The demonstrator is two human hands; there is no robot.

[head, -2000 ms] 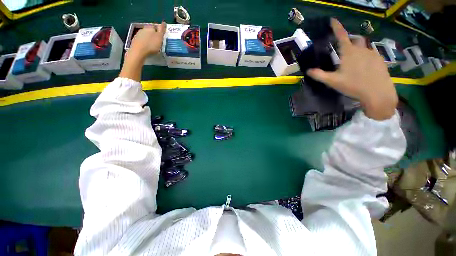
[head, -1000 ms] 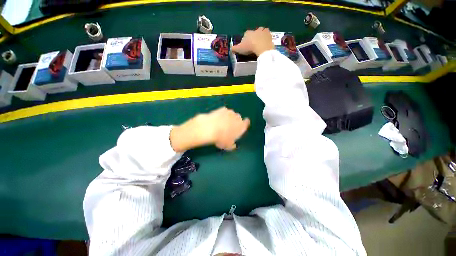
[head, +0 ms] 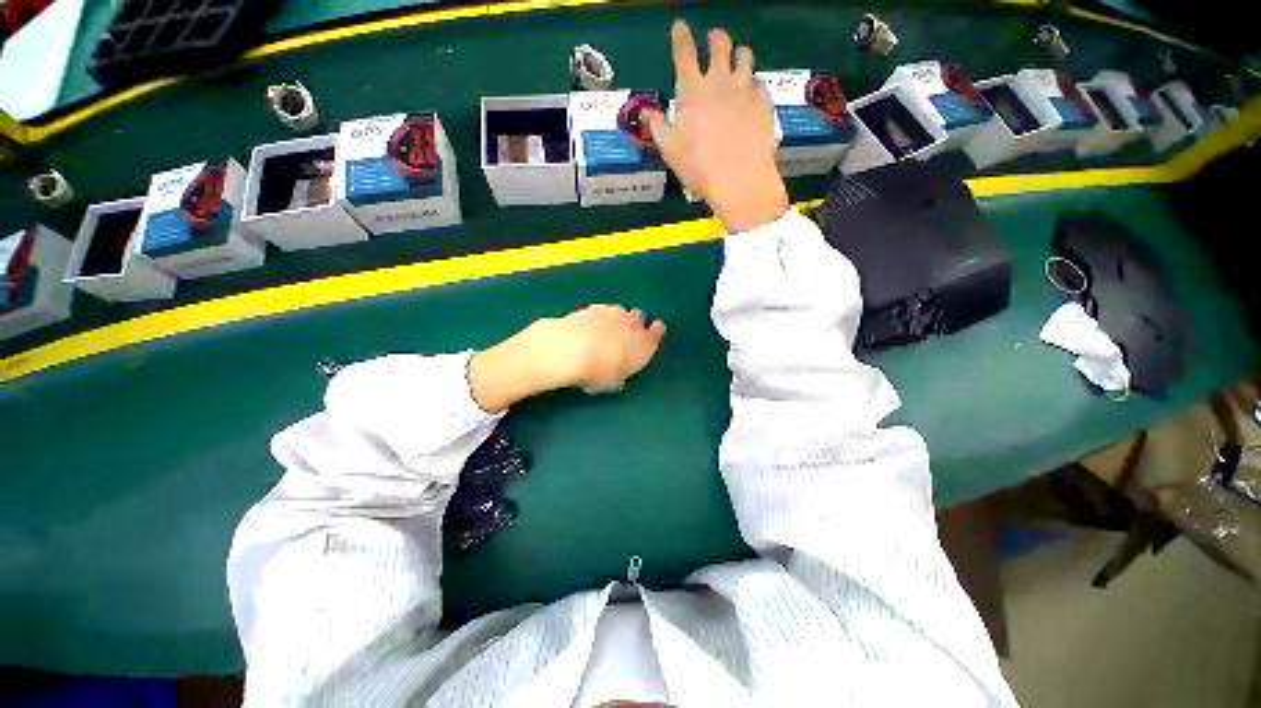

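My right hand [head: 722, 127] is over an open box of the row, fingers spread and nothing seen in it, hiding most of that box. My left hand [head: 592, 349] is low over the green bench, fingers curled; whether it holds something is hidden. A white open box [head: 530, 181] with a dark inside stands left of my right hand, beside a white and blue lid [head: 617, 144] with a red-black watch picture. A stack of black inserts [head: 920, 252] lies right of my right forearm. Shiny dark bundled cables [head: 487, 495] lie partly behind my left sleeve.
More open boxes and lids [head: 398, 173] line up beyond the yellow strip [head: 533, 257]. Small watches [head: 292, 103] lie behind them. At right are flat black pieces [head: 1141, 311], a pale ring [head: 1066, 275] and white tissue [head: 1086, 346]. A black compartment tray [head: 173, 35] is far left.
My right hand has gone from the insert stack to a box, and its fingers have spread. My left hand has come back from the boxes to the bench. The boxes have shifted right in view.
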